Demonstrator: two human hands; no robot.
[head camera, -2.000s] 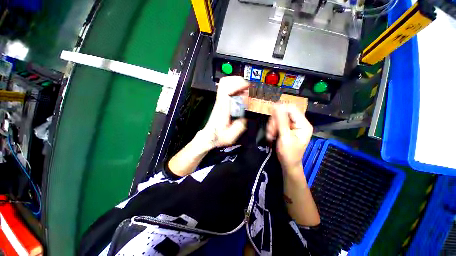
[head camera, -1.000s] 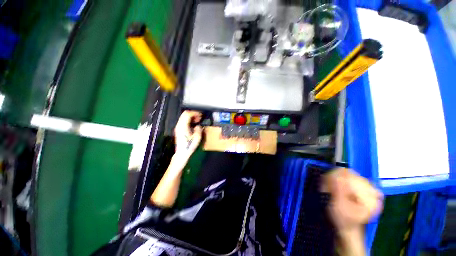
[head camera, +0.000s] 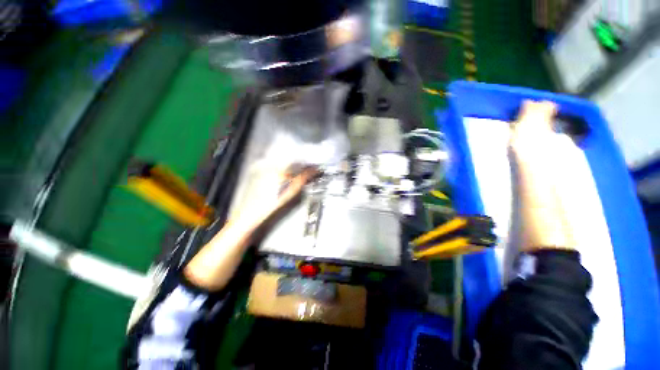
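My left hand (head camera: 278, 189) reaches over the silver base plate (head camera: 362, 235), its fingers at the left side of the fixture (head camera: 346, 179). It is blurred, and I cannot tell whether it holds a part. My right hand (head camera: 534, 124) is at the far end of the large blue crate (head camera: 457, 108), over the white sheet (head camera: 491, 155), beside dark parts (head camera: 572, 126). Whether its fingers hold a part is too blurred to tell. A short row of dark grey parts (head camera: 307, 289) lies on the cardboard ledge (head camera: 344, 305).
Yellow light curtain bars stand left (head camera: 170, 195) and right (head camera: 454, 237) of the plate. The dark press head (head camera: 275, 18) is above, with blurred clear plastic below. The red emergency stop (head camera: 309, 269) is on the front panel. A green conveyor belt (head camera: 108, 282) runs at left.
The view has shifted forward. My left hand has moved from the front panel's left end to the fixture. My right hand has moved from the lower parts crate to the white-lined crate's far end.
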